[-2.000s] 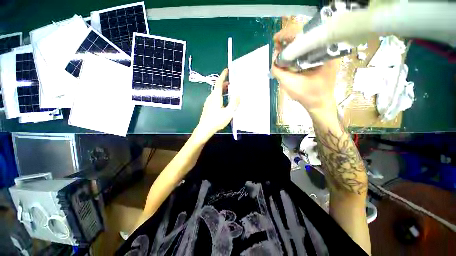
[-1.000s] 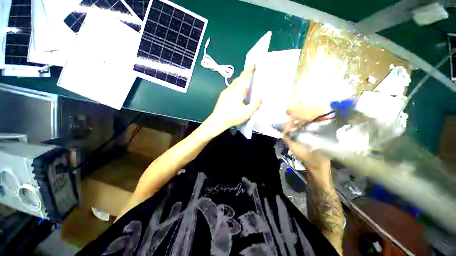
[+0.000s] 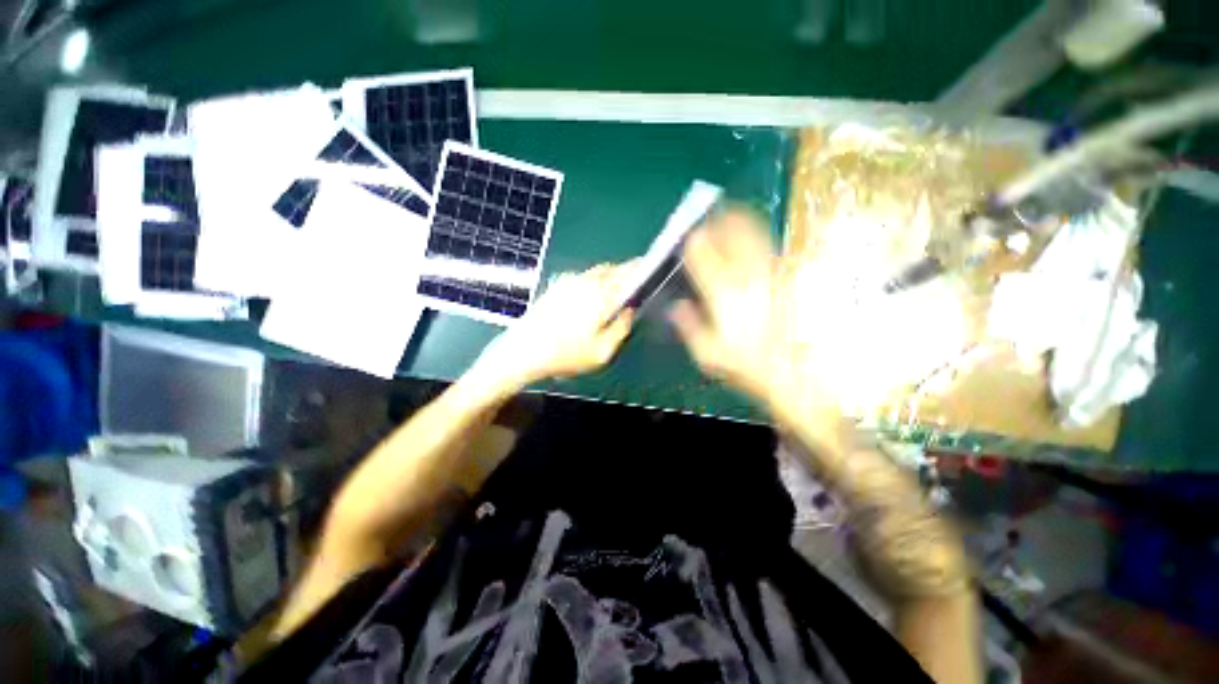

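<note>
My left hand point(image 3: 582, 321) grips a solar panel point(image 3: 668, 250), seen nearly edge-on and tilted above the green bench. Its dark face shows only as a narrow strip, and whether a second sheet is against it cannot be told. My right hand point(image 3: 733, 294) is blurred, close to the panel's right side, without the glue gun; whether it touches the panel is unclear. The hose point(image 3: 1123, 144) comes in from the upper right over the tan board point(image 3: 1090, 421). A blurred dark tool shape shows over the board's glare.
Overlapping solar panels and white backs point(image 3: 350, 281) lie at the left, with one grid-face panel point(image 3: 491, 234) at their right. A crumpled white rag point(image 3: 1103, 327) lies on the board's right. A pale strip point(image 3: 695, 110) runs behind. A silver-grey machine point(image 3: 154, 535) stands below left.
My right hand has let go of the glue gun and moved left beside the panel. The open V of white sheets in my left hand now shows as one narrow, tilted piece. The view has shifted.
</note>
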